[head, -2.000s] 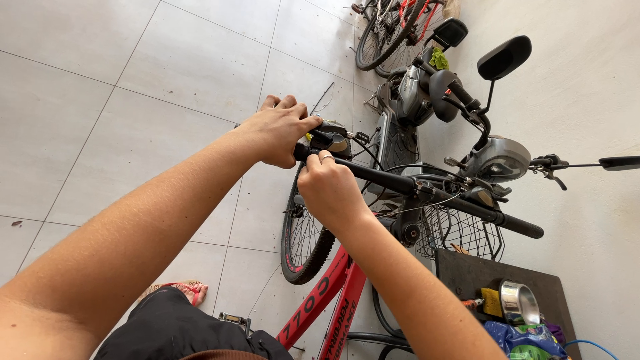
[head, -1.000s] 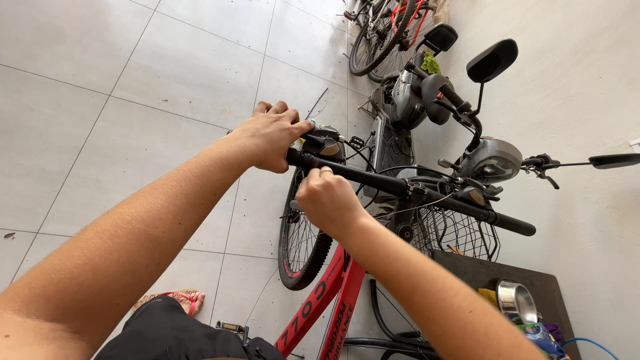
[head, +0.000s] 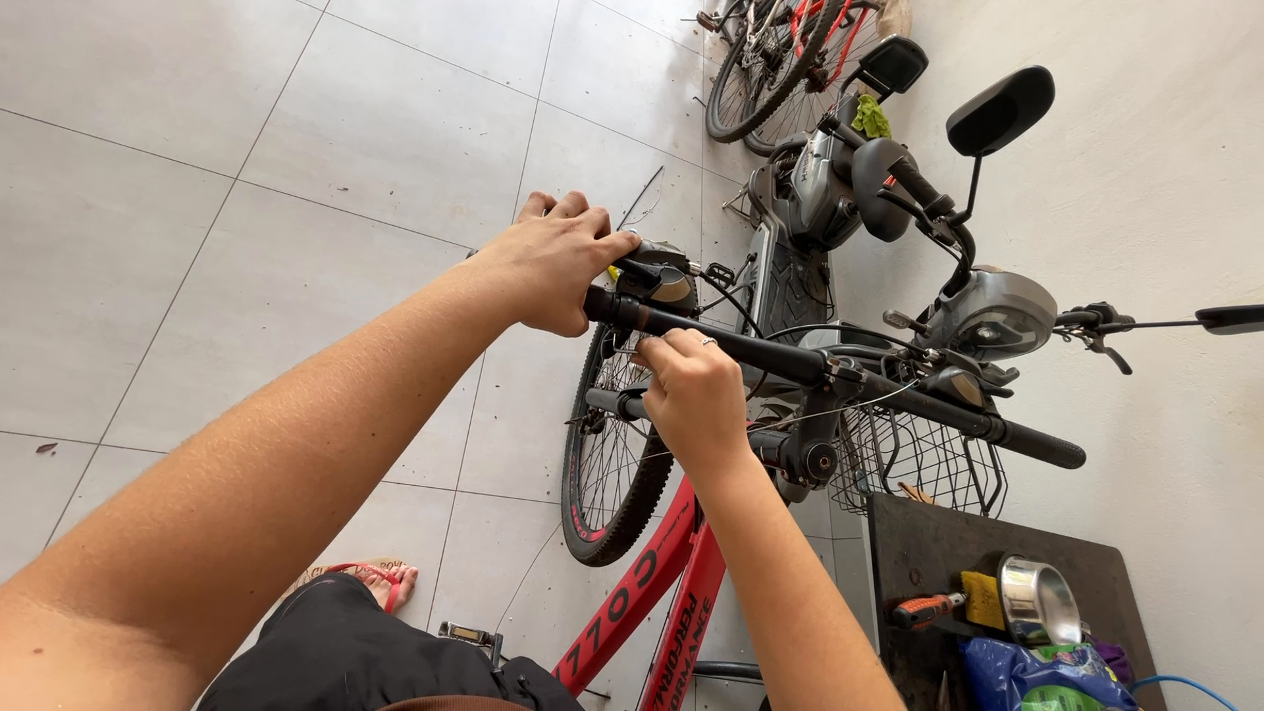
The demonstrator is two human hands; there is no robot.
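Note:
A red bicycle frame (head: 632,602) with a black handlebar (head: 760,351) lies below me. My left hand (head: 563,259) is wrapped over the left end of the bar, by the shifter and brake lever unit (head: 657,272); its palm hides the grip. Just under the bar, near that unit, my right hand (head: 691,390) has its fingers curled and pinched together; a ring is on one finger. Whether it holds something small, such as a cable end, is hidden. The front wheel (head: 617,454) stands beyond, and a thin cable (head: 839,405) runs below the bar.
A grey electric scooter (head: 987,306) with mirrors and a wire basket (head: 918,459) stands close behind the handlebar. At lower right, a dark table (head: 1076,538) holds a screwdriver (head: 928,609), a metal bowl (head: 1040,600) and a blue packet (head: 1037,676). More bicycles (head: 780,59) stand at the back.
Both hands stay at the left end of the handlebar, with only small shifts of the right hand's fingers under the bar. The view has shifted slightly.

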